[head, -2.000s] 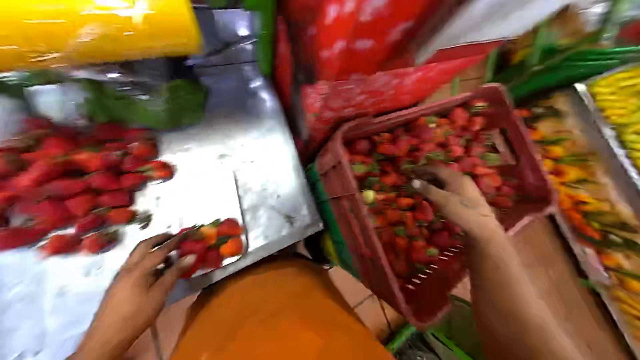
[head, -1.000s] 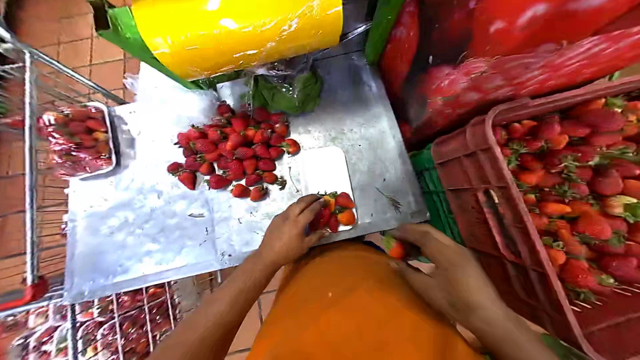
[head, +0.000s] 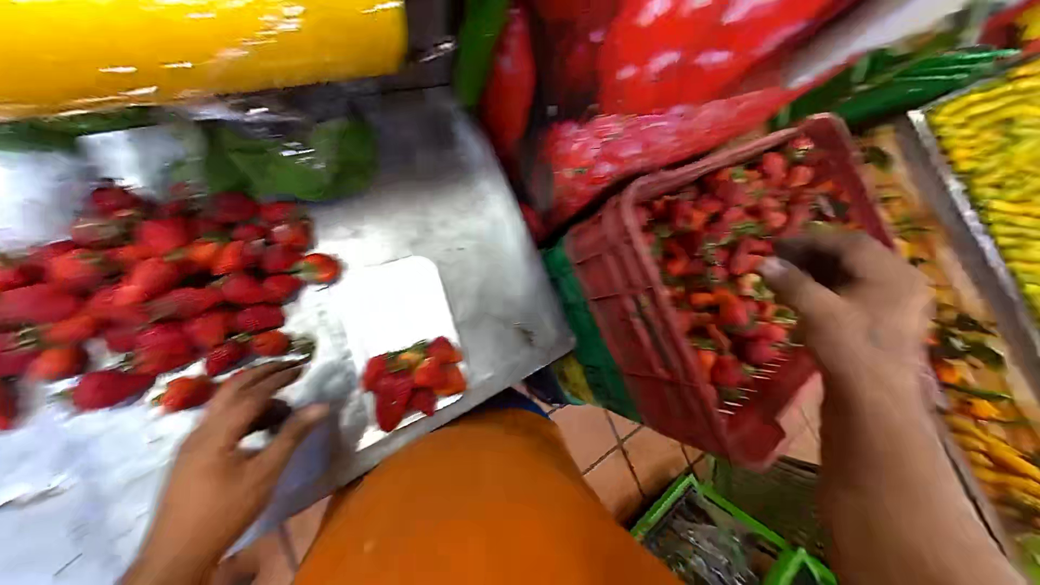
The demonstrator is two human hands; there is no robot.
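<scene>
My left hand (head: 236, 447) hovers over the metal table (head: 455, 211), fingers apart, just below a loose pile of strawberries (head: 162, 301). To its right a white tray (head: 398, 301) holds a small group of strawberries (head: 414, 378) at its lower end. My right hand (head: 853, 292) is over the strawberries (head: 731, 244) inside a red plastic crate (head: 666, 341); its fingers are curled and blurred, and whether they hold a berry cannot be told.
A yellow roll (head: 195, 49) and green leaves (head: 301, 158) lie at the table's back. A green crate (head: 593, 341) stands beneath the red one. Yellow peppers (head: 991, 162) fill a tray at right; a green-rimmed crate (head: 691, 520) is on the tiled floor.
My right hand has moved from beside the table, where it held a strawberry, to over the red crate. My left hand has left the strawberries on the white tray. The view has swung right.
</scene>
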